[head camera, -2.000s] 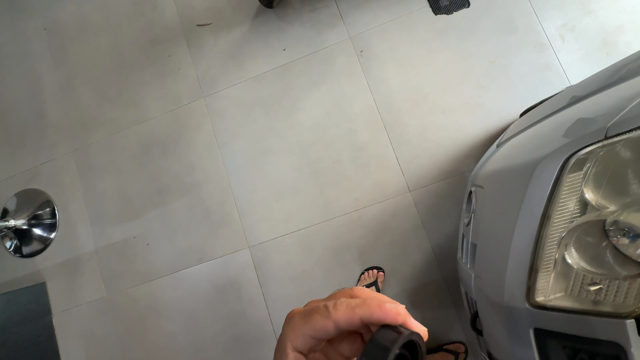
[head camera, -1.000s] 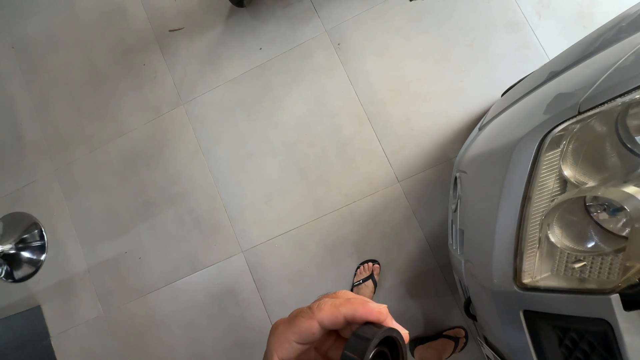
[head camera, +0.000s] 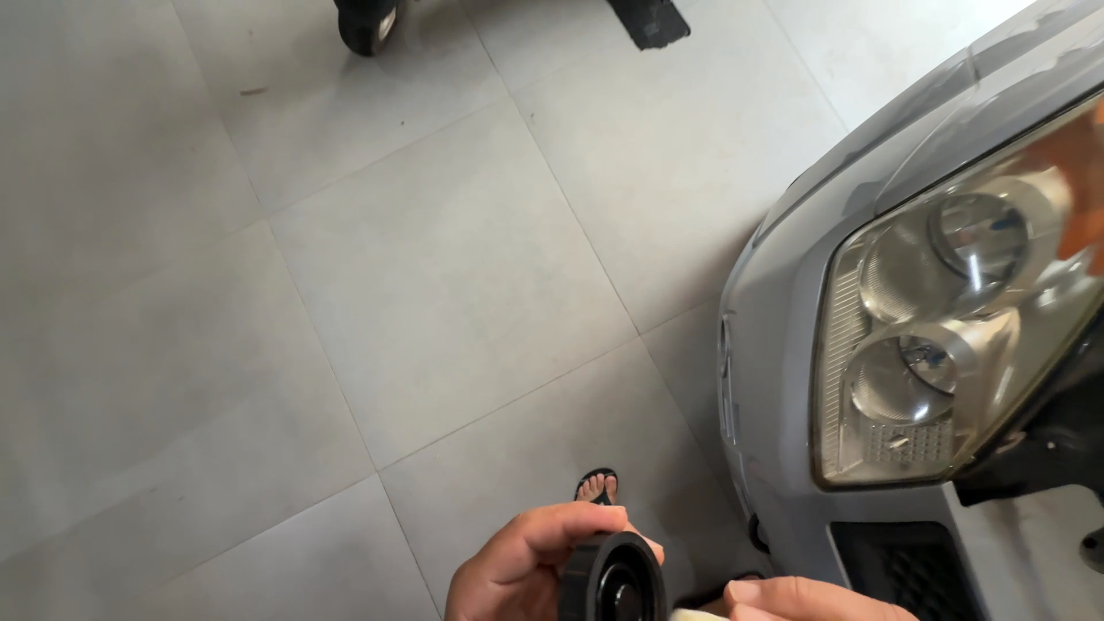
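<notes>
At the bottom centre, my left hand (head camera: 526, 556) holds a round black plastic cap or lid (head camera: 614, 580), its ringed hollow side turned partly to the right. My right hand (head camera: 802, 599) is at the bottom edge just right of the cap, with its fingertips at a small pale yellowish piece (head camera: 697, 615). Most of that piece and of my right hand lies below the view. The car headlight (head camera: 931, 328), with a hazy lens, is to the right, above my right hand.
The silver car's bumper (head camera: 768, 345) curves down the right side, with a black grille insert (head camera: 901, 561) below the headlight. My sandalled foot (head camera: 597, 487) stands on the grey tile floor (head camera: 448, 285). A black caster wheel (head camera: 366, 26) and a dark flat object (head camera: 651, 21) are at the top.
My right hand has come into view at the bottom beside the black cap, with the pale piece at its fingertips. The view has shifted toward the car, and the chrome base at the left is out of view.
</notes>
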